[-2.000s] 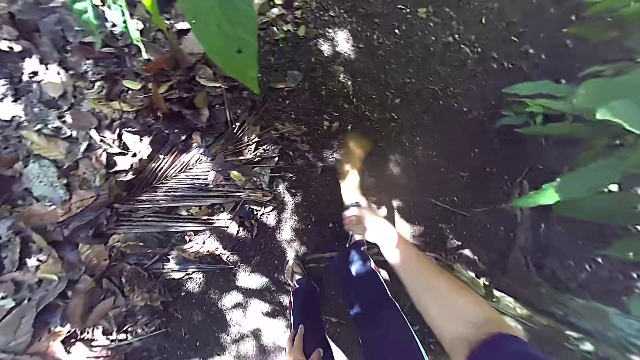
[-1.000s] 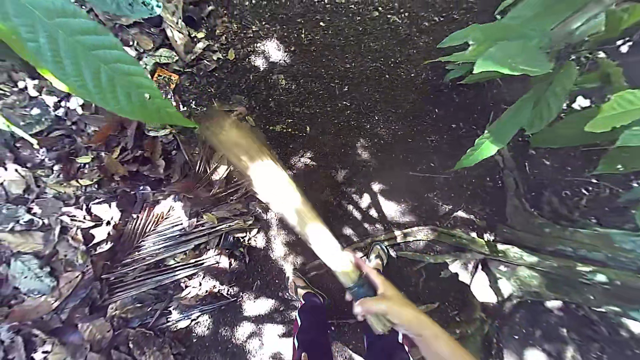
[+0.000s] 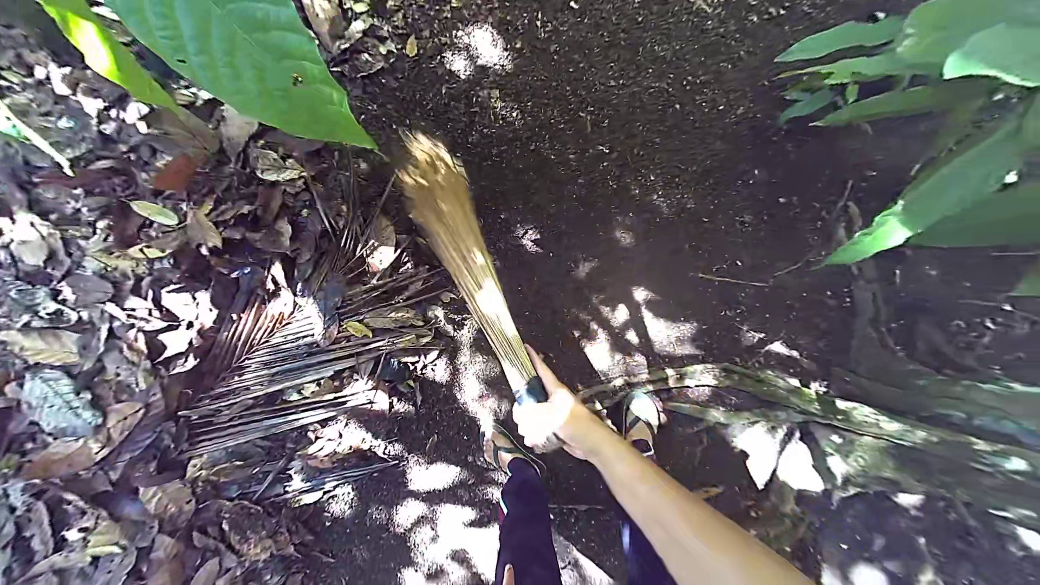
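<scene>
My right hand [image 3: 552, 414] is closed around the dark-bound grip of a stick broom [image 3: 463, 244], a bundle of thin tan bristles. The broom slants up and to the left from the hand, its frayed tip beside the edge of the dry leaf litter [image 3: 154, 268]. Bare dark soil [image 3: 585, 187] lies to the right of the bristles. Of my left hand only what looks like a fingertip [image 3: 509, 575] shows at the bottom edge, over the dark trouser leg; what it does is hidden.
A dried palm frond [image 3: 301, 366] lies left of my sandalled feet [image 3: 508, 451]. A long tree root [image 3: 731, 382] crosses the ground from near the feet to the right. Green leaves [image 3: 252, 65] hang at upper left, with more foliage [image 3: 934, 73] at upper right.
Two seconds ago the broom pointed nearly straight ahead; one second ago it reached farther left over the litter. Now it is steeper again. More of my left hand showed in the oldest frame.
</scene>
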